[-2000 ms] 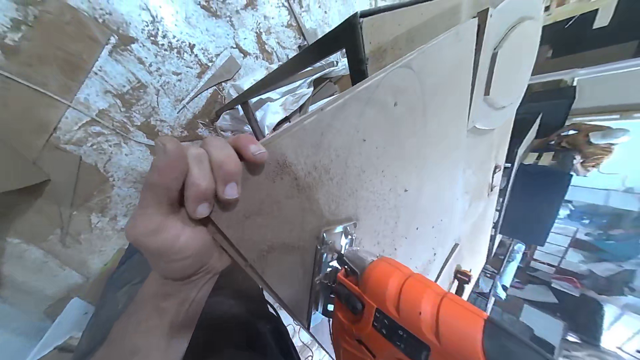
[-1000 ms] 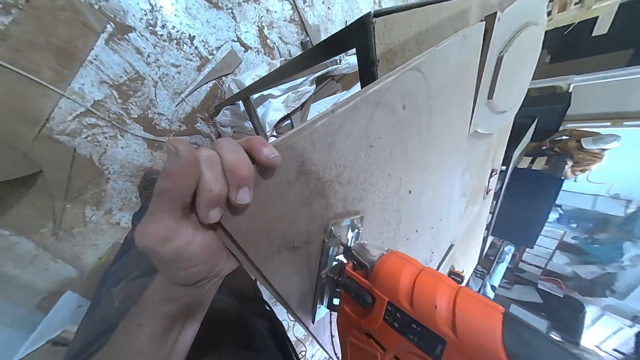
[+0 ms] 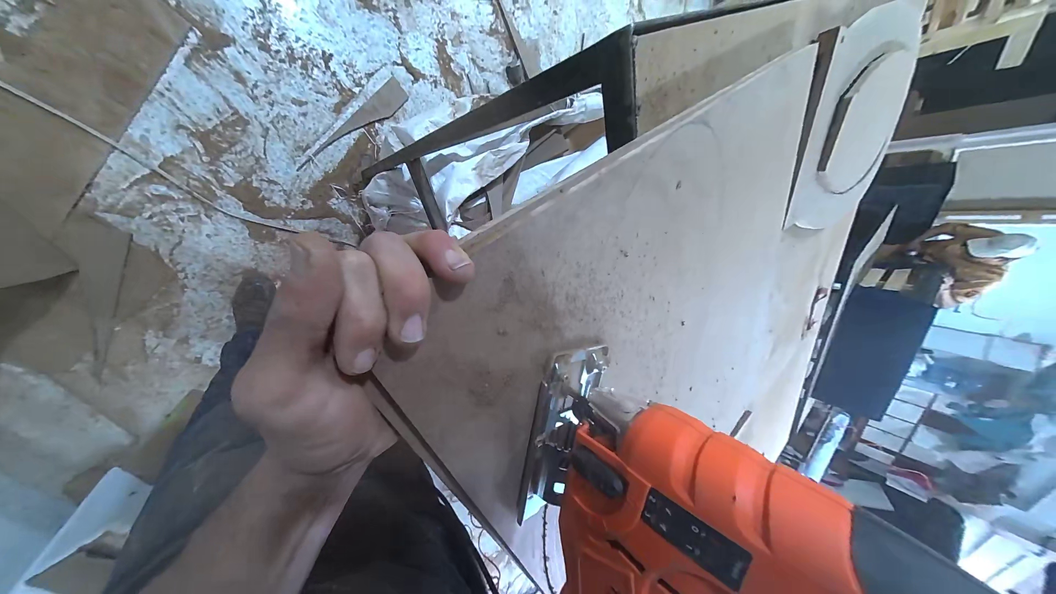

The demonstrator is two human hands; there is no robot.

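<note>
My left hand (image 3: 346,355) grips the edge of a thin plywood sheet (image 3: 627,247), fingers curled over its top face. An orange and black jigsaw (image 3: 701,495) stands on the sheet, its metal base plate (image 3: 569,421) against the wood near the lower edge. A dark line, possibly a cut, runs below the base plate. My right hand is out of view, so its hold on the jigsaw does not show. Rounded plywood offcuts (image 3: 866,124) lie at the sheet's upper right.
A black metal frame (image 3: 619,91) stands under the plywood. Crumpled white plastic (image 3: 470,148) and scraps lie within it. Wood offcuts (image 3: 371,107) and brown sheets (image 3: 91,91) cover parts of the paint-marked floor. Another person (image 3: 965,256) in a pale cap is at the far right.
The jigsaw has shifted slightly along the plywood, away from my left hand. My left hand keeps its hold on the edge.
</note>
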